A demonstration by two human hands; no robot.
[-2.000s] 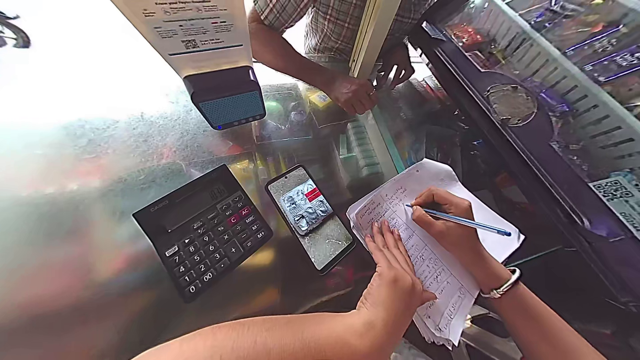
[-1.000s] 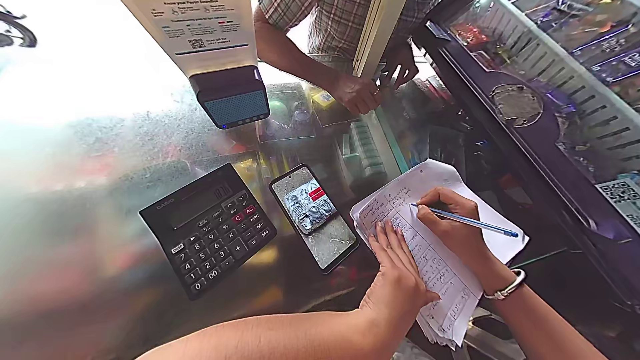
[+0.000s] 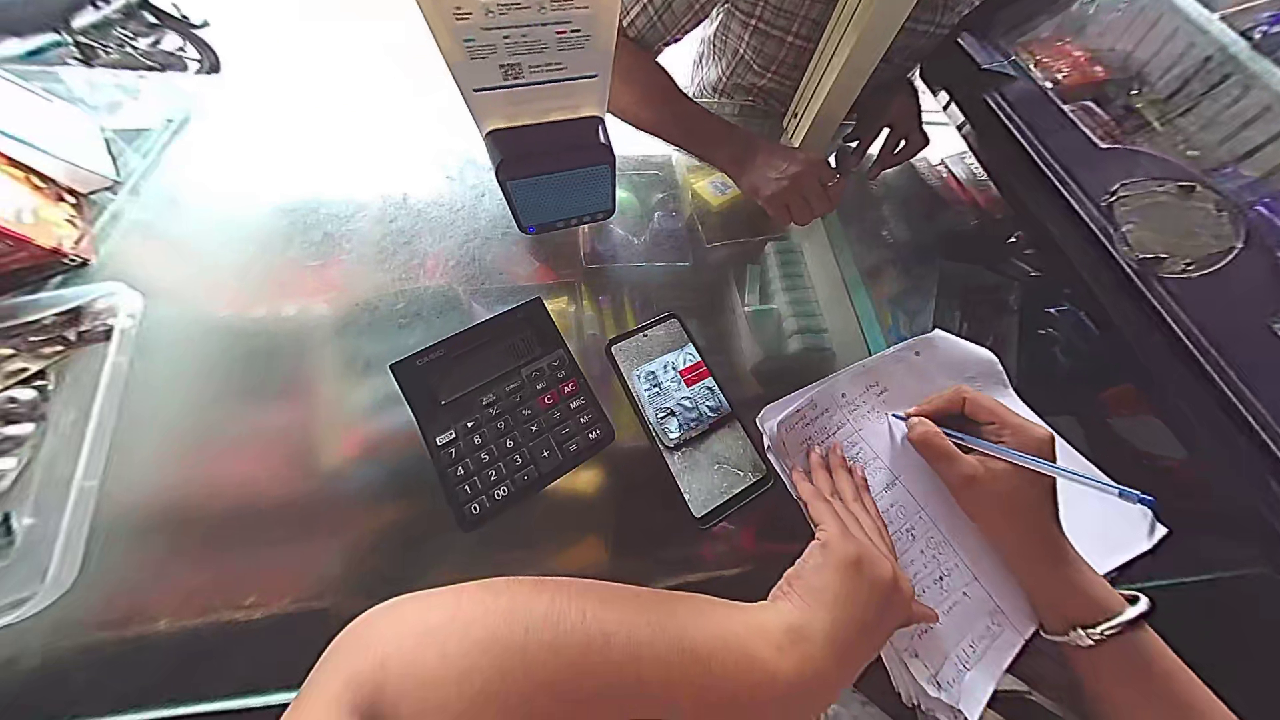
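Observation:
My right hand point(image 3: 985, 465) grips a blue ballpoint pen point(image 3: 1040, 462), its tip on the upper part of a stack of handwritten paper sheets point(image 3: 1085, 510). A metal bracelet point(image 3: 1100, 622) circles the right wrist. Flat on the left part of the sheets lies my left hand point(image 3: 850, 560), fingers extended, holding nothing. Left of the paper, a smartphone point(image 3: 715, 475) rests face up on the glass counter, showing a picture of a blister pack. Beside the phone sits a black Casio desk calculator point(image 3: 510, 420).
A payment speaker box point(image 3: 560, 185) with a printed stand is at the counter's back. Across the glass counter point(image 3: 250, 400), another person's hands point(image 3: 790, 185) rest near a window frame point(image 3: 845, 60). Plastic bins stand left point(image 3: 100, 450) and upper right point(image 3: 1180, 90).
The view has swung left, so a clear plastic bin and a box now show at the left. The right hand stays on the paper with the pen, and the left hand remains flat on it.

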